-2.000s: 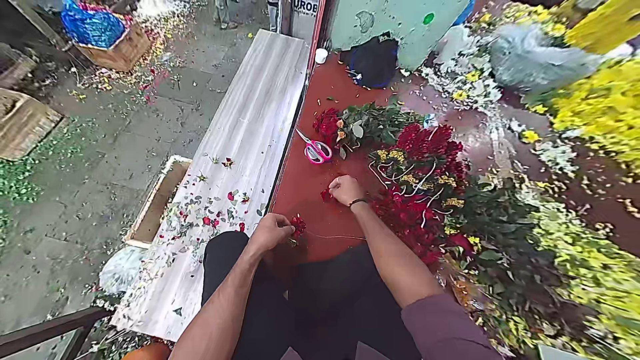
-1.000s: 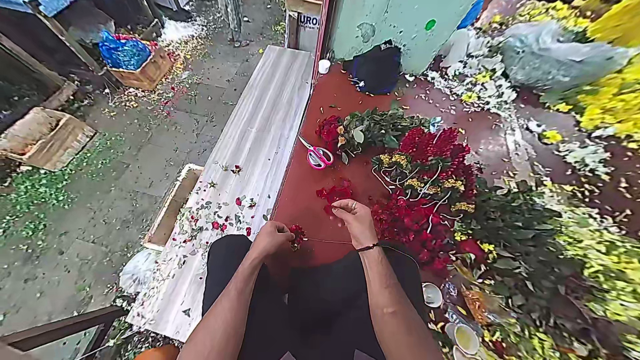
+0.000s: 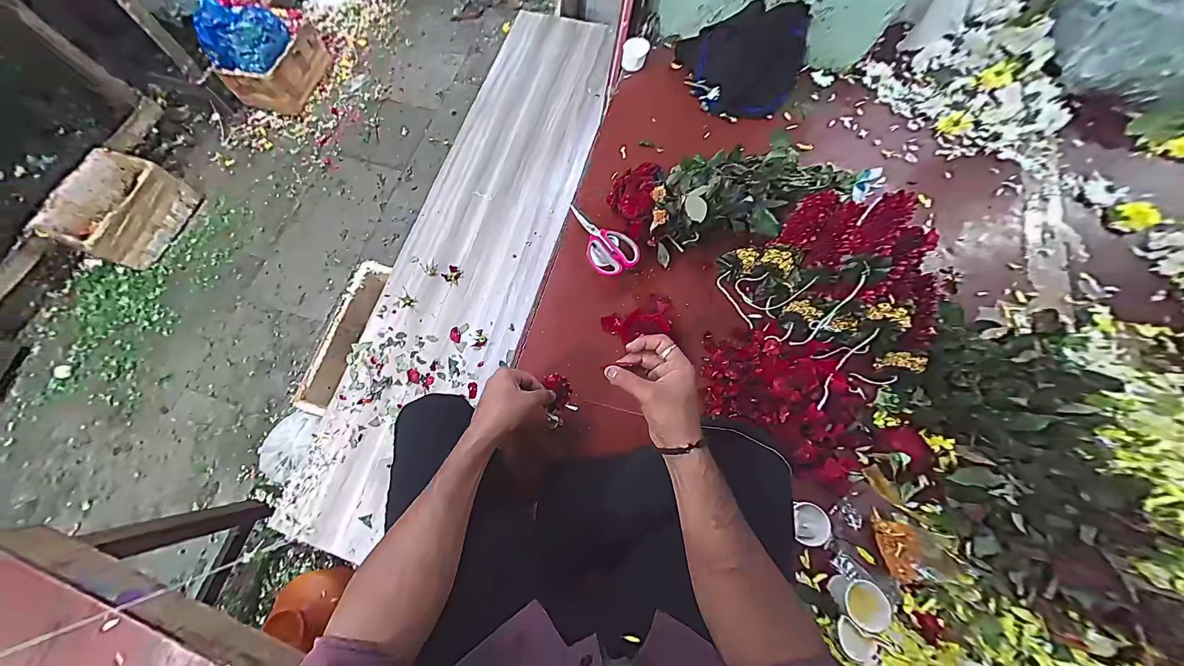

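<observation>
Between the fingertips of my left hand (image 3: 511,400) is a small cluster of red petals (image 3: 557,392), held over the red tabletop (image 3: 601,324) near my lap. A thin thread (image 3: 606,405) runs from the cluster toward my right hand (image 3: 659,384) and on past the wrist. That hand is raised with thumb and forefinger close together; whether it pinches anything is too small to tell. Just beyond it lies a small heap of red petals (image 3: 640,320). Pink-handled scissors (image 3: 610,252) rest farther up. Right of my hand is a large pile of red petals (image 3: 786,393).
Tied red and yellow flower garlands (image 3: 856,268) and leafy rose stems (image 3: 740,194) lie beyond the hands. A pale plank (image 3: 490,185) with scattered buds borders the left side. Small white cups (image 3: 812,524) stand at right, near green foliage (image 3: 999,462). A dark cloth (image 3: 754,60) lies at the back.
The right hand has risen slightly from the red petals it was beside two seconds ago. The left hand stays near the plank's edge with the red cluster.
</observation>
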